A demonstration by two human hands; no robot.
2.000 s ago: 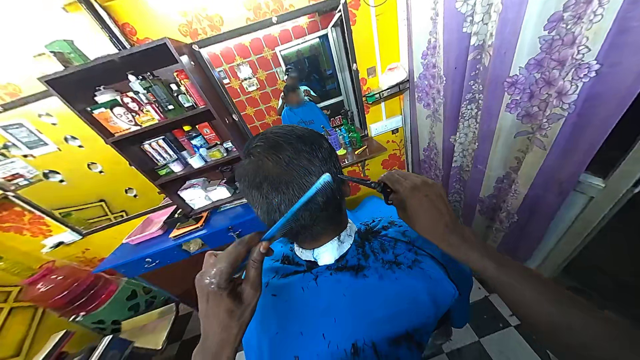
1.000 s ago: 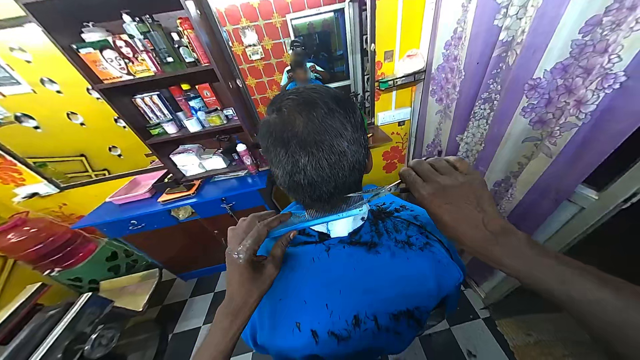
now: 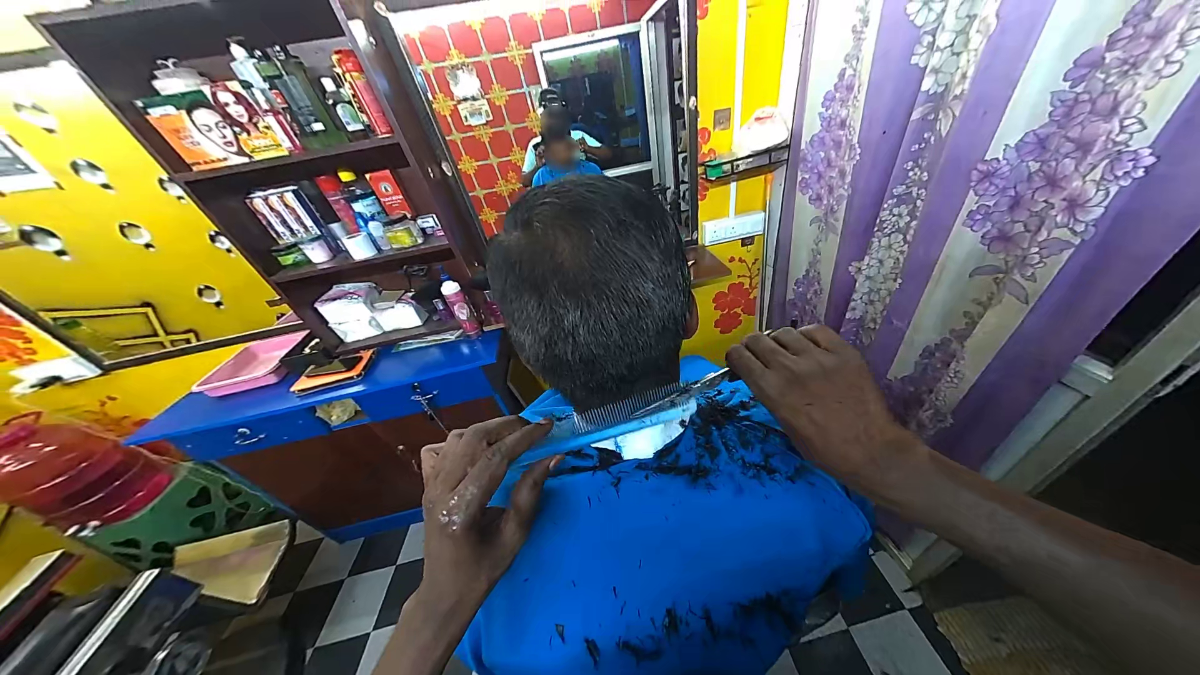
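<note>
A seated person with short dark hair (image 3: 591, 281) faces away, draped in a blue cape (image 3: 647, 562) strewn with cut hair. White neck paper (image 3: 647, 439) shows at the nape. My left hand (image 3: 483, 497) grips one end of a blue comb (image 3: 623, 420), whose teeth point up along the lower hairline. From the right, my right hand (image 3: 811, 398) holds metal scissors (image 3: 698, 384), with the blades lying over the comb's teeth. My fingers cover the scissor handles, and whether the blades are parted is not clear.
A blue counter (image 3: 431, 366) with a pink tray (image 3: 251, 364) stands at left, below dark shelves (image 3: 309, 155) of bottles and boxes. A mirror (image 3: 506, 112) is ahead. Purple floral curtains (image 3: 872, 187) hang at right, and a red container (image 3: 75, 469) stands at lower left.
The comb was slanted steeply against the back of the head two seconds ago; it now lies nearly level at the nape. My right hand and the scissors have come down to the nape with it.
</note>
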